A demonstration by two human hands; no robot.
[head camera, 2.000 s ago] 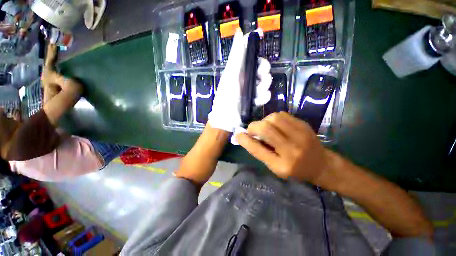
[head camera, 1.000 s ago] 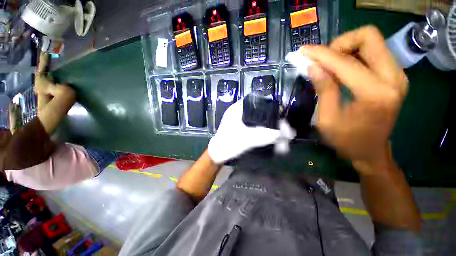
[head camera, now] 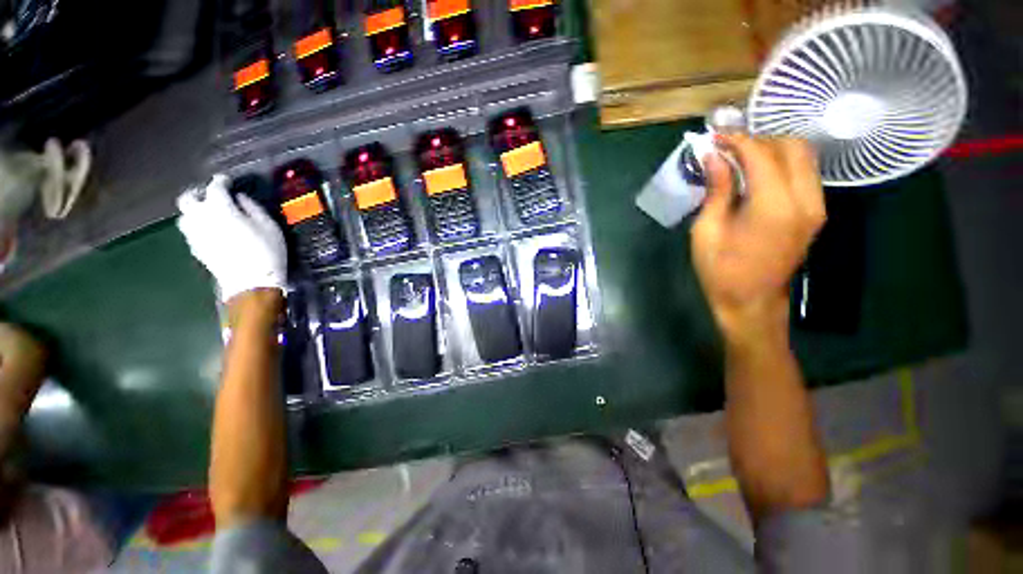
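The clear blister tray (head camera: 598, 336) lies in front of me. Its upper row holds black keypad phones (head camera: 451, 193) face up with orange labels; its lower row shows plain glossy backs (head camera: 489, 308). My gloved left hand (head camera: 232, 238) is over the tray's upper left corner, and its fingertips are at the pocket there; whether it grips anything is hidden. My bare right hand (head camera: 763, 213) is at the metallic top of the translucent bottle (head camera: 675, 185), with a small white wad (head camera: 700, 146) at its fingertips.
A second tray with several orange-labelled phones (head camera: 387, 34) lies behind. A white desk fan (head camera: 858, 107) and brown board (head camera: 673, 51) stand back right. A dark flat item (head camera: 832, 275) lies below the fan. Another person's arm (head camera: 20, 370) is at the left edge.
My left hand has moved left from the lower row and no longer shows the phone it held. My right hand has moved from over the tray to the bottle. The view has shifted right.
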